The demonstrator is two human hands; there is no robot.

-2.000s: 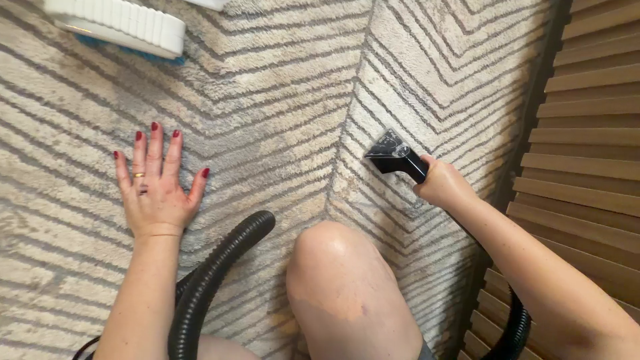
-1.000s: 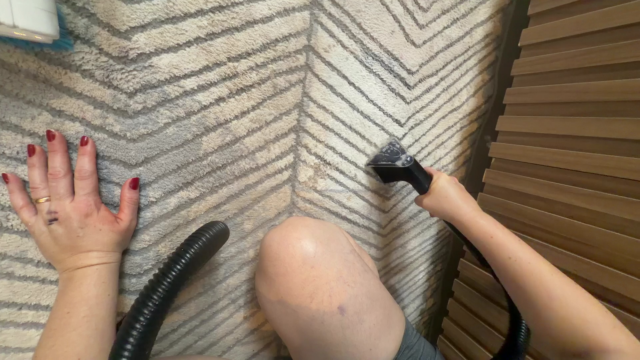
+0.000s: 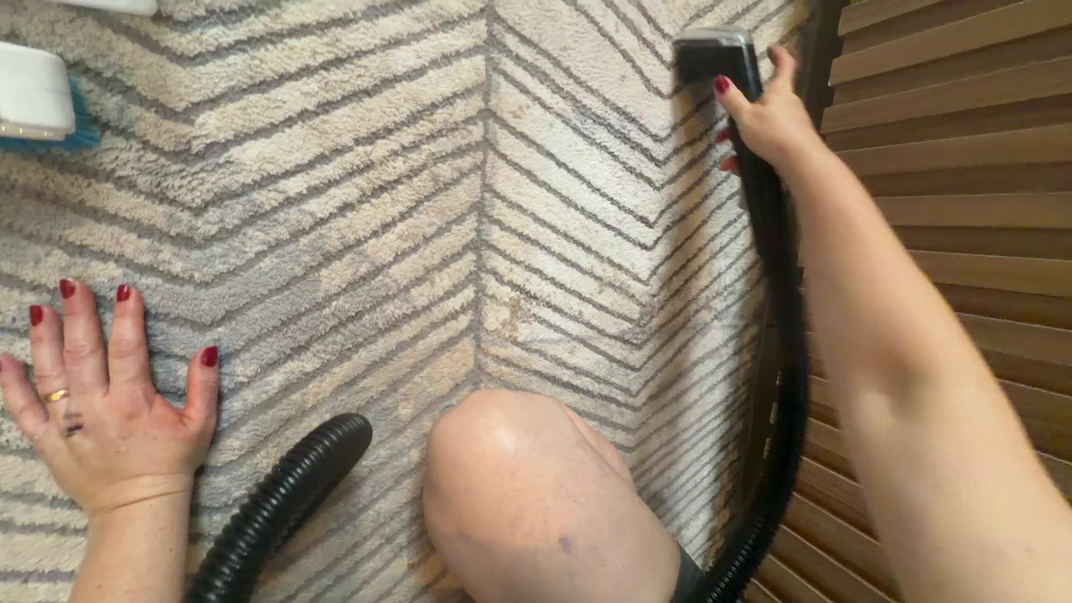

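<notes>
My right hand (image 3: 766, 117) grips the black handle of a vacuum or carpet-cleaner nozzle (image 3: 716, 63) with a clear tip, at the upper right over the rug. From its handle a black hose (image 3: 787, 385) runs down along my right forearm. Flat on the patterned rug (image 3: 569, 251), at the left, rests my left hand (image 3: 126, 410), fingers spread, a ring on one finger, holding nothing. Between that hand and my bent knee a black ribbed hose section (image 3: 285, 494) curves up. A brownish mark shows on the rug above the knee.
A white brush (image 3: 33, 92) with blue bristles lies at the upper left, cut off by the frame edge, with part of another white thing above it. Brown slatted panels (image 3: 963, 218) stand along the right side of the rug. My bare knee (image 3: 519, 486) is at the bottom centre.
My right hand has moved the nozzle forward, away from my knee, and its clear tip has turned. My left hand stays spread on the rug. The view has shifted.
</notes>
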